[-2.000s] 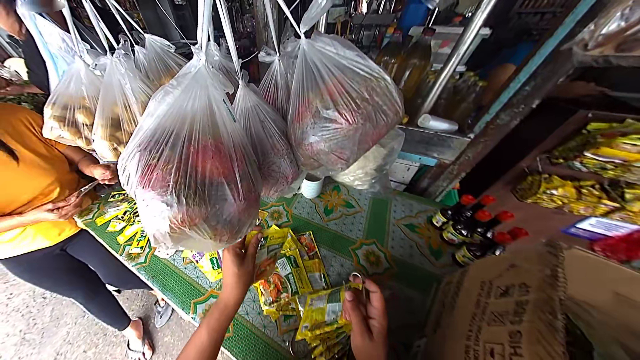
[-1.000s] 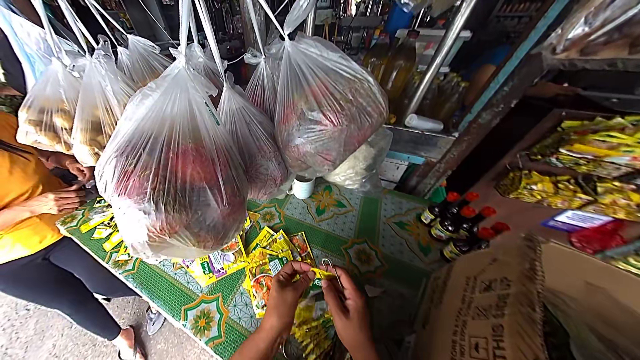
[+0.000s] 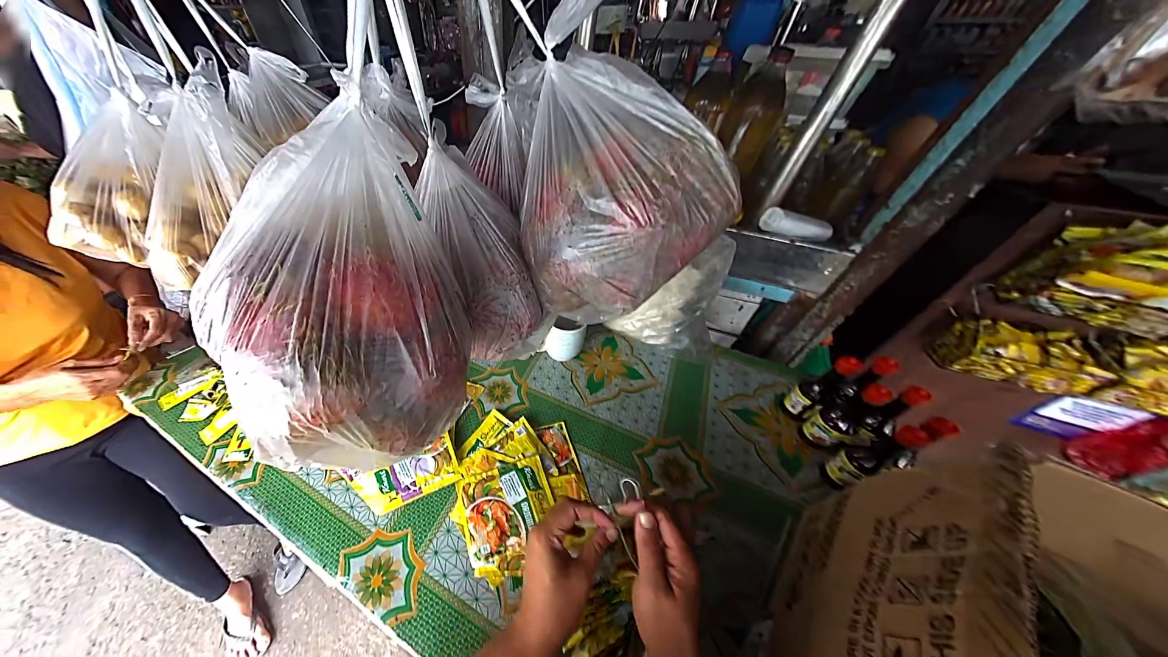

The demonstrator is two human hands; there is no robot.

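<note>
My left hand [image 3: 568, 557] and my right hand [image 3: 664, 557] are close together over the near part of the table, fingertips pinching a thin looped wire or cord [image 3: 630, 497]. Which part each hand grips is hard to tell. Below and between the hands, yellow sachets [image 3: 602, 607] hang or lie, partly hidden by them. Just left of my left hand, yellow seasoning packets [image 3: 502, 506] with food pictures overlap on the green patterned tablecloth [image 3: 547, 401]. More yellow and purple packets [image 3: 411, 474] lie partly behind a hanging bag.
Clear plastic bags [image 3: 338, 301] with reddish contents hang in front; another bulky bag [image 3: 630, 182] hangs at centre. Bottles with red caps [image 3: 844, 420] stand at right behind a cardboard box [image 3: 903, 566]. A person in an orange top [image 3: 64, 319] stands at left. Yellow packets [image 3: 1031, 356] fill a tray.
Two seconds ago my hands were farther apart, the right holding a yellow packet by the wire loop. They have come together at the wire.
</note>
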